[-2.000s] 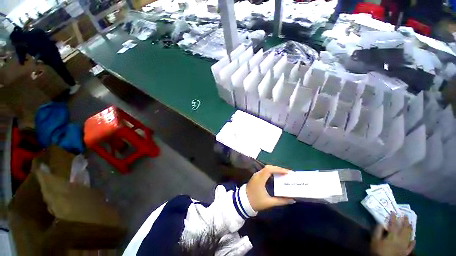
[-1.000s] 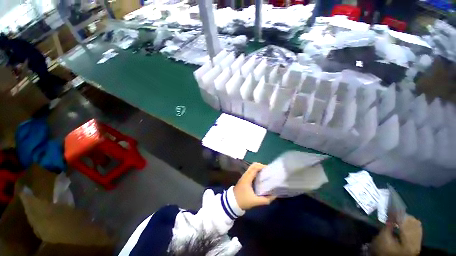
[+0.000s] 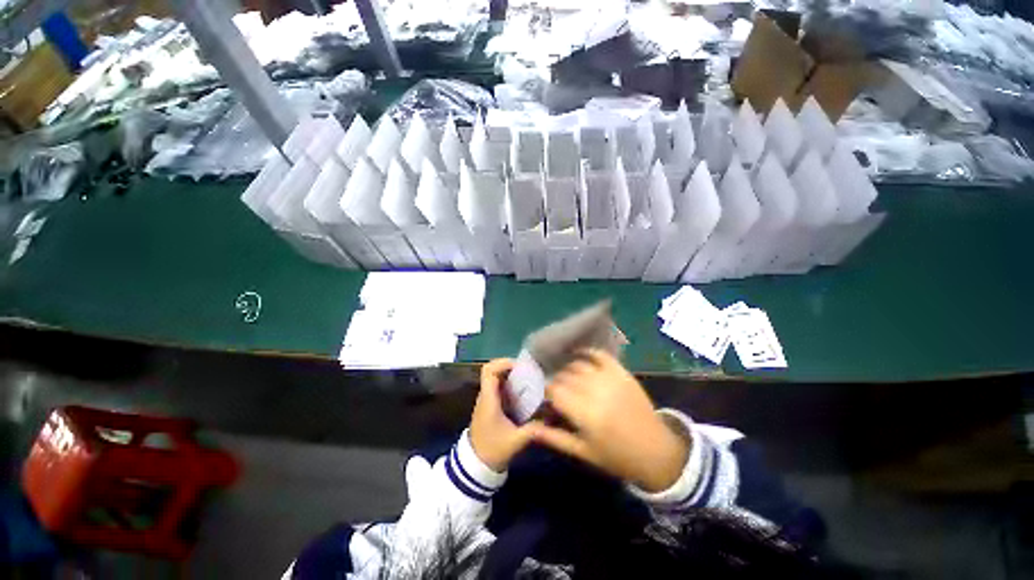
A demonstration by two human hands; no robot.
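Note:
A white carton [image 3: 528,385] with a raised flap is held over the lap, in front of the bench edge. My left hand [image 3: 494,417] grips its left side. My right hand [image 3: 607,414] is at the carton's open side, slightly blurred, with its fingers at the opening; whether it holds a card is hidden. Flat white blanks [image 3: 420,312] lie at the bench edge on the left. Small printed cards [image 3: 726,329] lie loosely fanned on the right. Open white boxes [image 3: 561,210] with raised pointed lids stand in rows behind.
The green bench [image 3: 147,266] runs across the view. Behind the rows are wrapped goods [image 3: 227,136], a brown cardboard box [image 3: 782,68] and a metal post [image 3: 232,74]. A red stool [image 3: 113,482] stands on the floor at lower left.
The view has turned right. My right hand has moved from the small cards to the carton in my left hand. The carton is now upright and tilted.

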